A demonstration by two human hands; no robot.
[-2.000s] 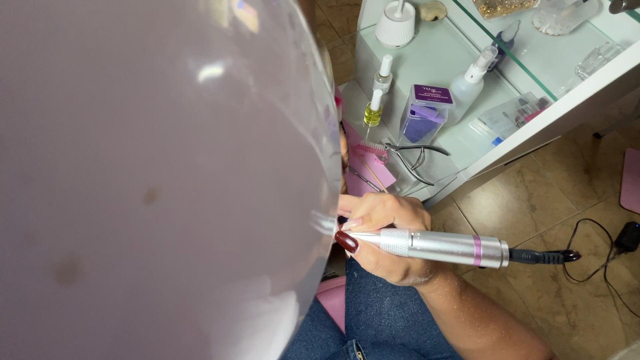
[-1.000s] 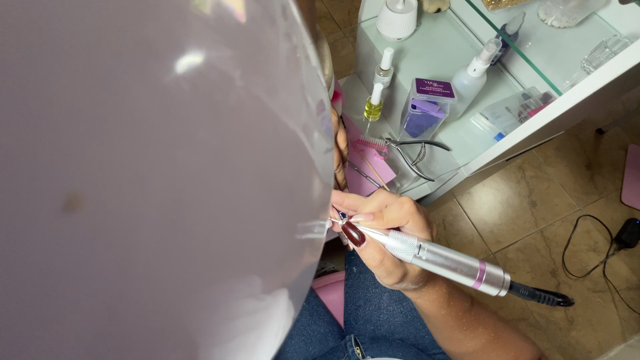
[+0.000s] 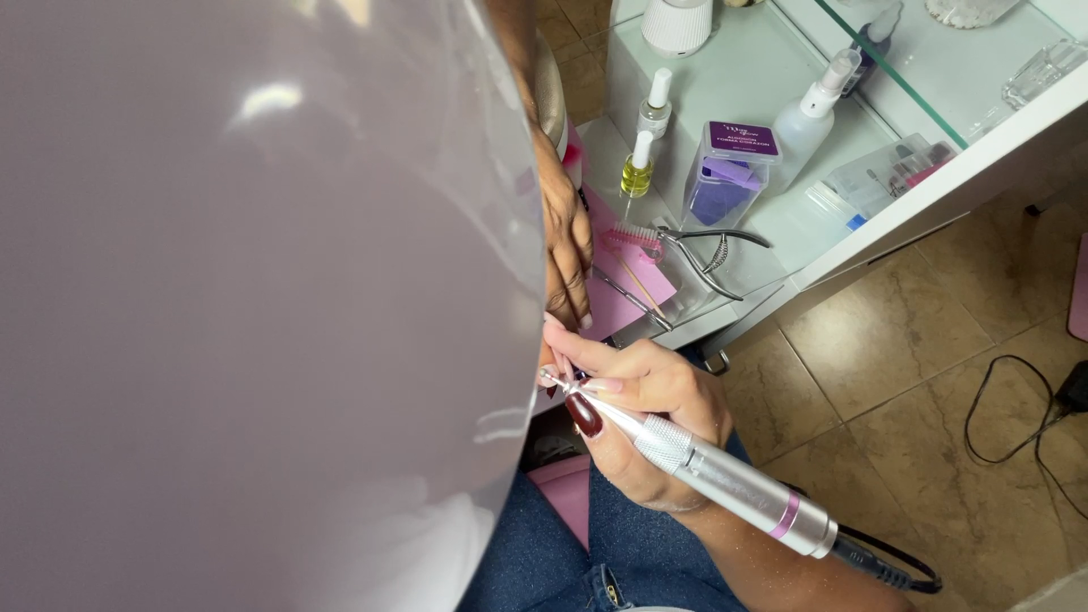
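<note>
My right hand (image 3: pixel 659 408) grips a silver electric nail drill (image 3: pixel 739 484) like a pen, its black cord running off behind. The drill's thin bit points at a fingertip (image 3: pixel 546 374) at the edge of the large pale, glossy surface (image 3: pixel 280 323) that covers the left of the view. Whose fingertip that is, I cannot tell. My left hand cannot be made out; the glossy surface hides that side. Another person's hand (image 3: pixel 565 242) lies just above, over a pink sheet (image 3: pixel 616 289).
Cuticle nippers (image 3: pixel 714 251), a pink brush (image 3: pixel 633 238), a metal tool (image 3: pixel 633 299), a yellow oil bottle (image 3: pixel 637 170), a clear box of purple pads (image 3: pixel 727 183) and a spray bottle (image 3: pixel 799 127) stand or lie by the glass shelf. A black cable (image 3: pixel 990 425) lies on the tiled floor.
The drill has turned from nearly level to a slant, its rear end lower. More of the other person's hand shows beside the glossy surface.
</note>
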